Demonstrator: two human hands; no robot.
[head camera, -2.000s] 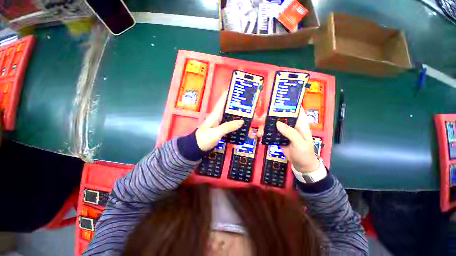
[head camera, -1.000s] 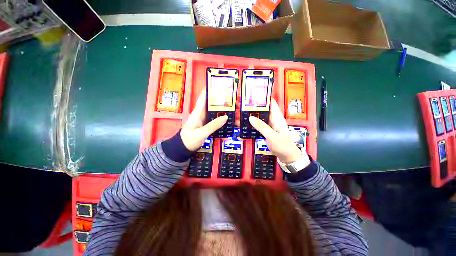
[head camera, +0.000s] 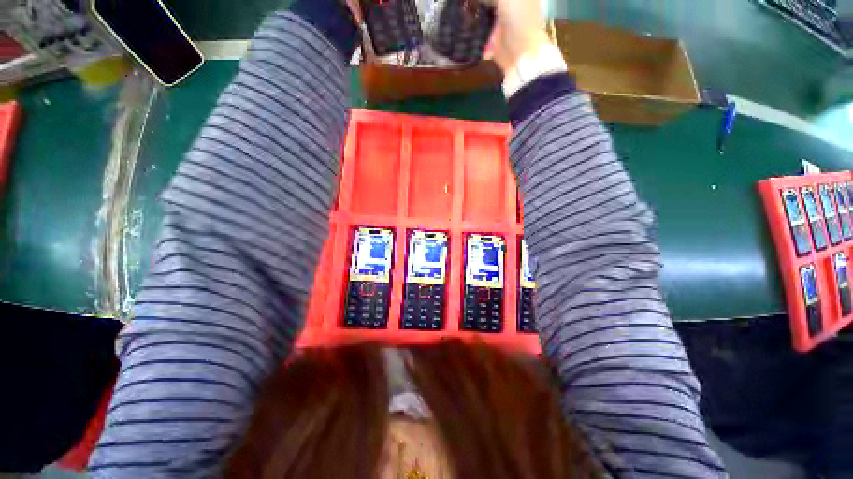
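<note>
My arms reach far forward over the red tray (head camera: 431, 173). My left hand (head camera: 355, 11), mostly cut off by the top edge, is at a keypad phone (head camera: 393, 25) above the cardboard box. My right hand (head camera: 516, 36) holds another keypad phone (head camera: 463, 30) beside it. The upper parts of both phones are out of the picture. In the tray's near row several keypad phones (head camera: 425, 281) lie face up with lit screens. Three far slots between my sleeves are bare red. My sleeves hide both sides of the tray.
A cardboard box (head camera: 421, 81) is under my hands, an open brown box (head camera: 631, 70) right of it. A smartphone (head camera: 150, 39) lies far left. A blue pen (head camera: 727, 122) is at the far right. Another phone tray (head camera: 782, 257) is at the right. Clear tape (head camera: 120, 196) crosses the bench left.
Both hands have moved from above the tray to the far box, carrying the two phones forward. My sleeves now cover the orange-backed phones' places and the black pen's place.
</note>
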